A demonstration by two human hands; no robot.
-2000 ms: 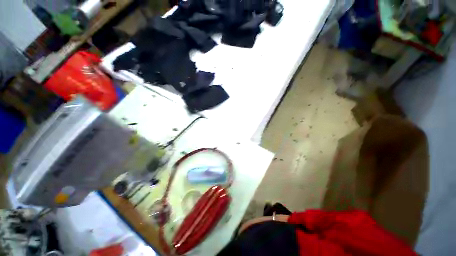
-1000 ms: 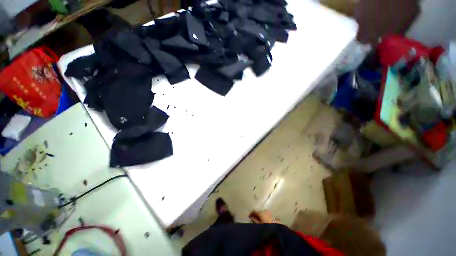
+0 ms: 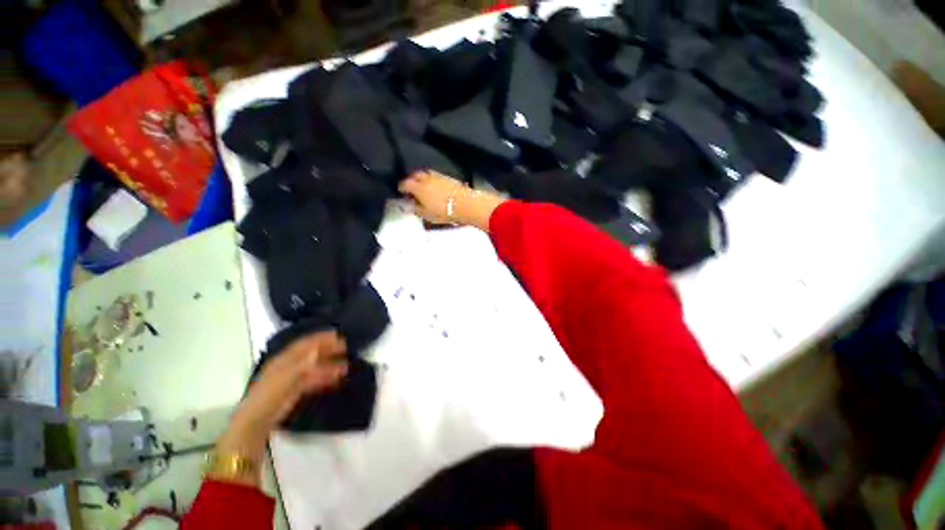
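Many black cut pieces, some with small white marks, lie in a loose heap along the far and left sides of the white-covered table. My left hand, blurred, is over the black pieces at the table's near left corner, its fingers partly bent. My right hand reaches across the table, its fingertips at the near edge of the heap. Whether either hand grips a piece cannot be told.
A red carrier bag stands beyond the left corner. A pale green machine table with scraps adjoins on the left, with part of a sewing machine and a cable. A dark blue bundle is at the right.
Both hands have come into view over the table and black pieces. The view has moved closer to the heap; the red handbag seen earlier is out of view.
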